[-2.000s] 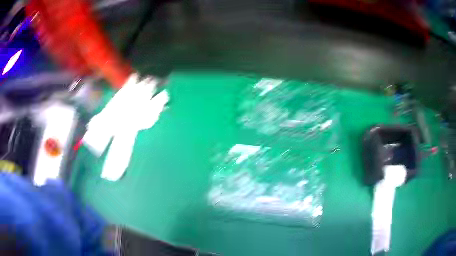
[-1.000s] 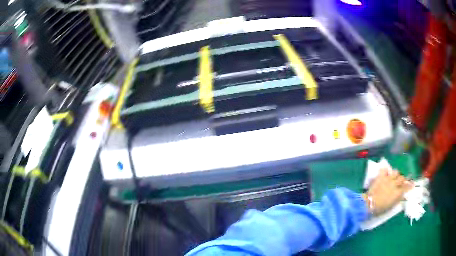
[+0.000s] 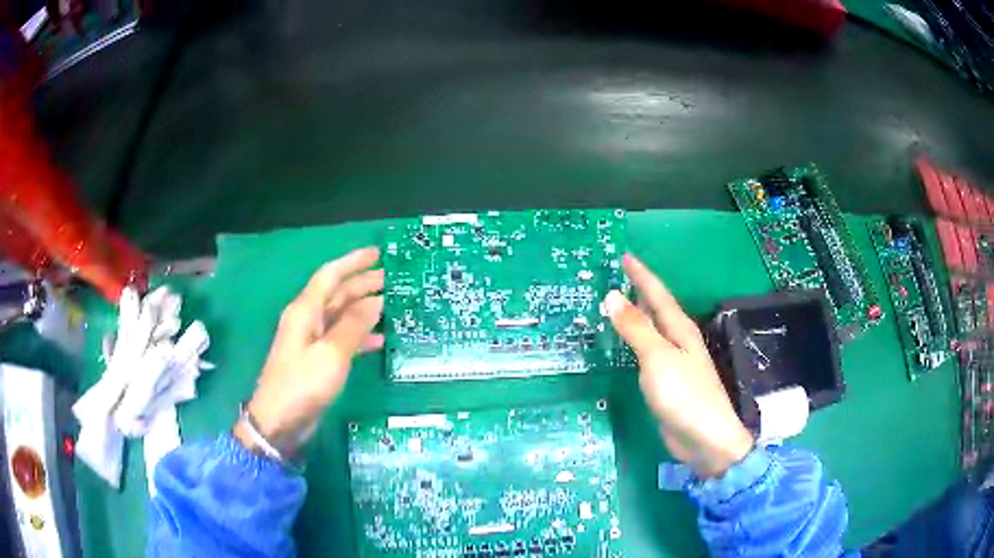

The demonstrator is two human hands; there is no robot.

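Note:
A green populated circuit board (image 3: 496,294) lies face on in front of me, over the green mat. My left hand (image 3: 325,343) is at its left edge, with the fingertips against the edge. My right hand (image 3: 674,365) is at its right edge, with the thumb over the board's right margin and the index finger by the upper corner. The two hands hold the board between them. Something pale shows at the right thumb tip; I cannot tell whether it is a label. A second similar board (image 3: 485,480) lies just below, cut off by the frame's bottom edge.
A black box (image 3: 779,349) with a white label strip (image 3: 783,414) stands right of my right hand. Beyond it are two narrower boards (image 3: 812,245) and red-backed panels (image 3: 959,207). White gloves (image 3: 147,376) lie at left beside a white machine with a red button (image 3: 27,469).
The view has swung from the machine at left back to the mat. Two circuit boards now lie where clear bags lay earlier. My left hand has left the white gloves; both hands are at the upper board.

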